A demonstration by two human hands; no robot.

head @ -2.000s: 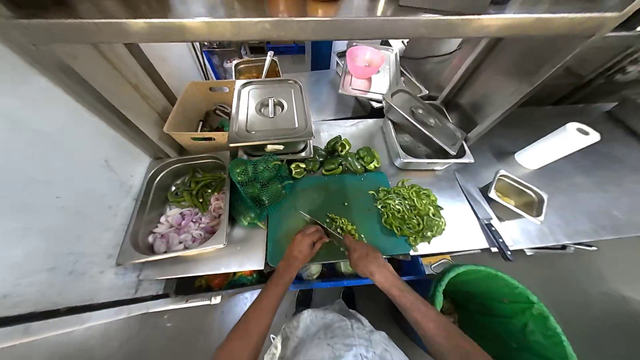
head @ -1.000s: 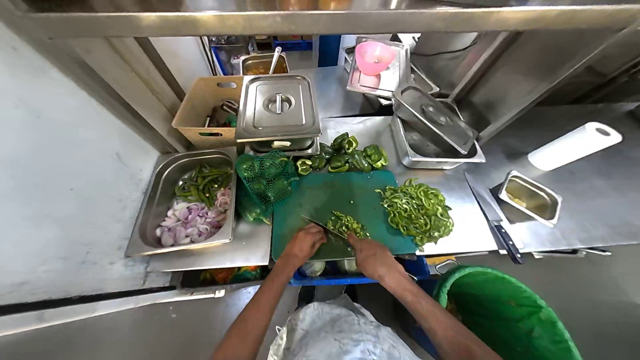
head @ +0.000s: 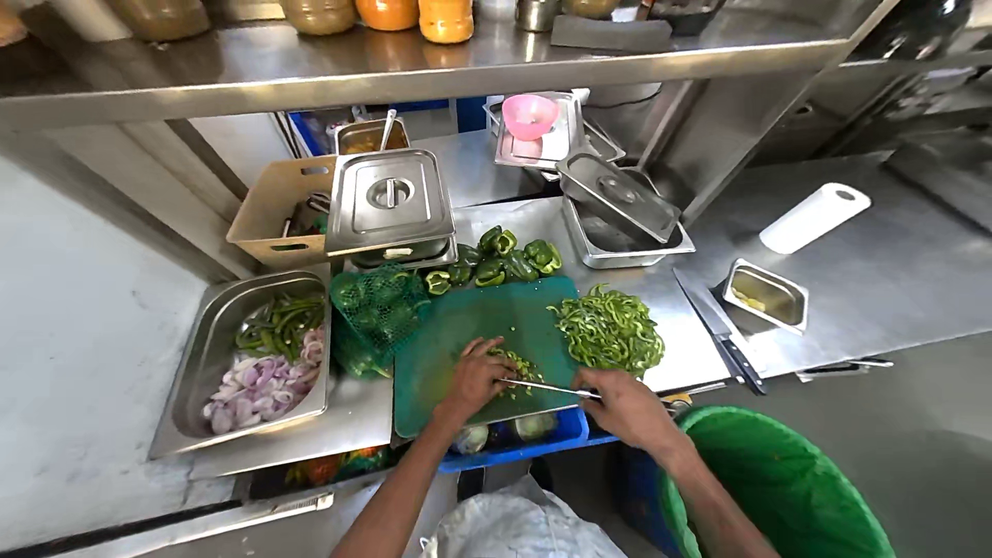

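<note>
A green cutting board lies on the steel counter. My right hand, at its lower right edge, grips the handle of a small knife whose blade points left. My left hand rests over the board by the blade tip, fingers bent; whether it touches the blade I cannot tell. Small cut green pieces lie beside and beyond the blade. A heap of sliced green pepper sits at the board's right edge, and hollowed green bell peppers lie behind the board. A green mesh bag of peppers touches its left side.
At left stands a steel pan of sliced onions and green chillies. A lidded steel container is behind. To the right are a large knife, a small steel container and a paper roll. A green-lined bin stands below right.
My right hand has moved right, and the knife, earlier slanting across the cut pieces between both hands, now extends left from it. My left hand's fingers have spread over the board. The view has shifted.
</note>
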